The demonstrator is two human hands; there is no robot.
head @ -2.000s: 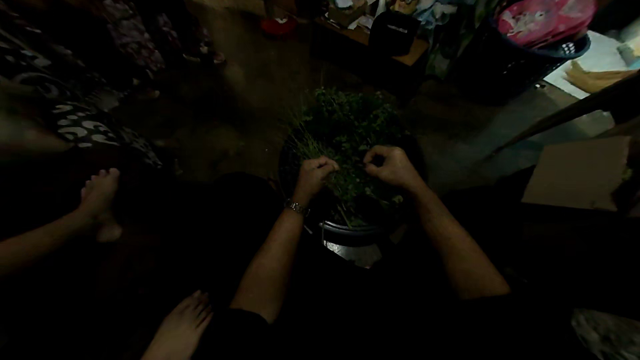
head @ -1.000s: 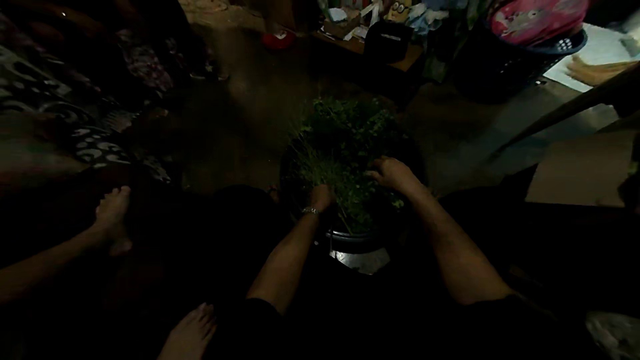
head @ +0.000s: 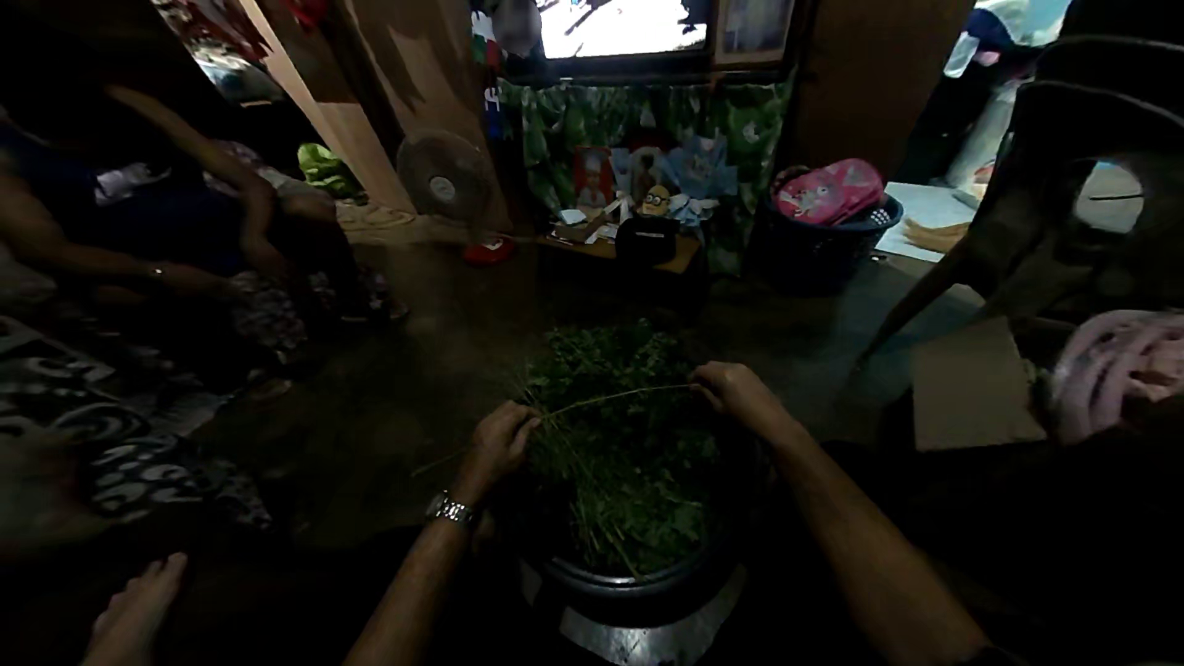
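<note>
A dark round basin (head: pixel 610 585) heaped with leafy green stems (head: pixel 638 490) stands before me. My left hand (head: pixel 504 439), with a metal-band watch on its wrist, pinches a long thin stem (head: pixel 615 396) at the basin's left side. Its other end is between the fingers of my right hand (head: pixel 735 393), above the right side of the heap. The stem stretches nearly straight between both hands, over the leaves. More thin stalks stick out around my left hand. The scene is dim, and the basin's inside is hidden by the greens.
Another person (head: pixel 120 213) sits at the left; a bare foot (head: pixel 139 601) shows lower left. Ahead are an electric fan (head: pixel 444 176), a low table (head: pixel 684 254) with small items and a blue plastic basket (head: pixel 823 250) holding a pink bag. At right are a plastic chair (head: pixel 980 240) and cardboard (head: pixel 976 388).
My left hand was down in the greens and is now raised at their left side. A stem is now stretched between my hands. The view has tilted up.
</note>
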